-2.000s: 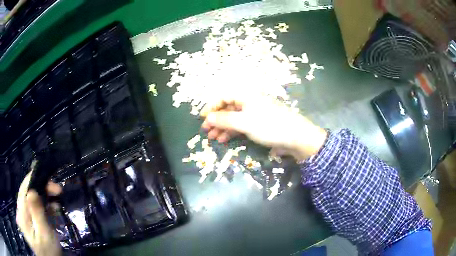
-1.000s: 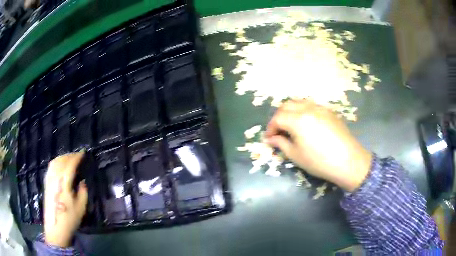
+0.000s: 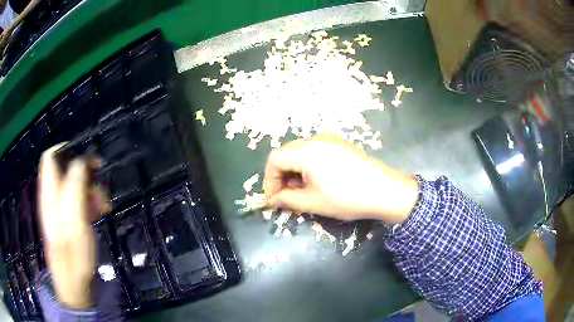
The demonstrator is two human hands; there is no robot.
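Note:
A large loose pile of small pale pieces (image 3: 302, 94) lies on the dark green-grey mat. A smaller group of small mixed pieces (image 3: 286, 223) lies nearer me. My right hand (image 3: 337, 179) is over this small group, thumb and index finger bent close to its left pieces; whether it pinches one is hidden. A glossy black blister tray (image 3: 135, 135) with rectangular pockets lies at left. My left hand (image 3: 72, 220) is over the tray's left part, blurred, fingers bent; whether it holds something is unclear.
A smartphone (image 3: 506, 160) lies at right with a thin pale cable (image 3: 542, 204) beside it. A black round fan grille (image 3: 503, 70) stands at upper right by a brown cardboard box (image 3: 450, 41). A green raised strip with a pale metal edge (image 3: 245, 41) runs behind the pile.
The view has swung back right, so the tray sits further left in the picture. My left hand is higher over the tray. My right hand remains at the small group.

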